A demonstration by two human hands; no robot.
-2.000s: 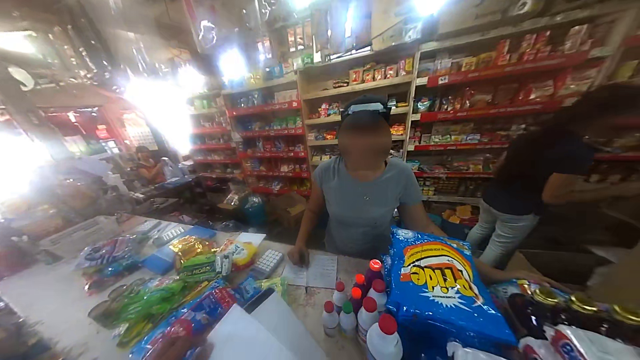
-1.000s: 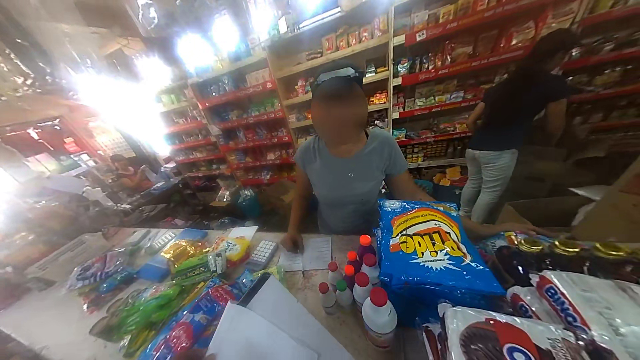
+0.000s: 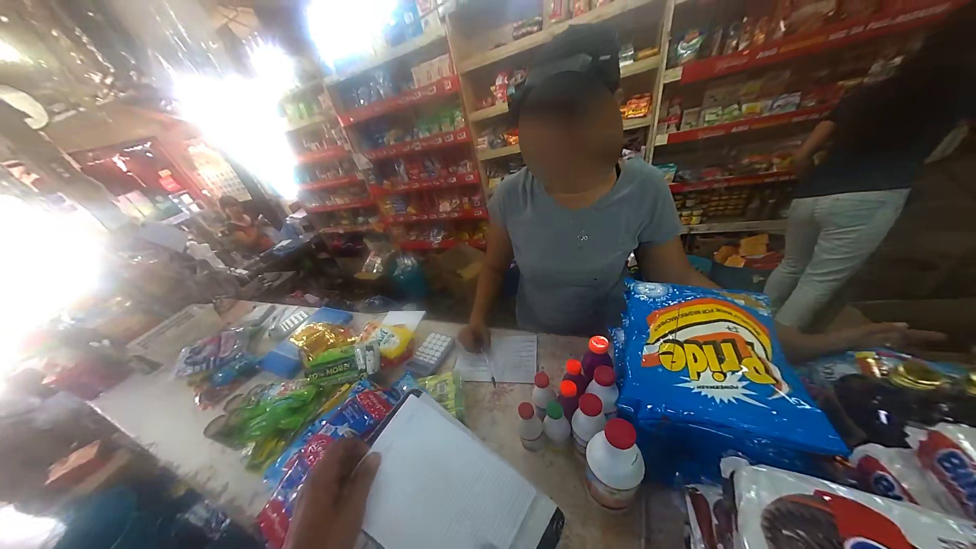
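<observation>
My left hand (image 3: 335, 496) is at the bottom, its thumb over the left edge of a dark clipboard (image 3: 550, 526) bearing white paper sheets (image 3: 450, 473). The clipboard lies tilted above the counter, beside blue and red plastic packets (image 3: 343, 419). My right hand is not in view. To the right of the paper stand several small white bottles with red caps (image 3: 614, 465) and one with a green cap (image 3: 556, 423). Across the counter, a person in a grey T-shirt (image 3: 583, 244) holds a pen (image 3: 489, 366) over a written sheet (image 3: 518, 358), the other hand (image 3: 877, 335) stretched out behind the blue detergent pack (image 3: 709, 366).
A calculator (image 3: 431, 352), green packets (image 3: 282, 412) and yellow packets (image 3: 389, 339) lie on the counter (image 3: 168, 419). Biscuit packs (image 3: 846, 511) and dark jars with gold lids (image 3: 919, 374) are at the right. Stocked shelves (image 3: 427, 179) line the back; another person (image 3: 869, 175) stands at right.
The person across the counter now has a hand extended, palm open, past the detergent pack. My left hand shows more clearly at the clipboard's edge. The view has shifted.
</observation>
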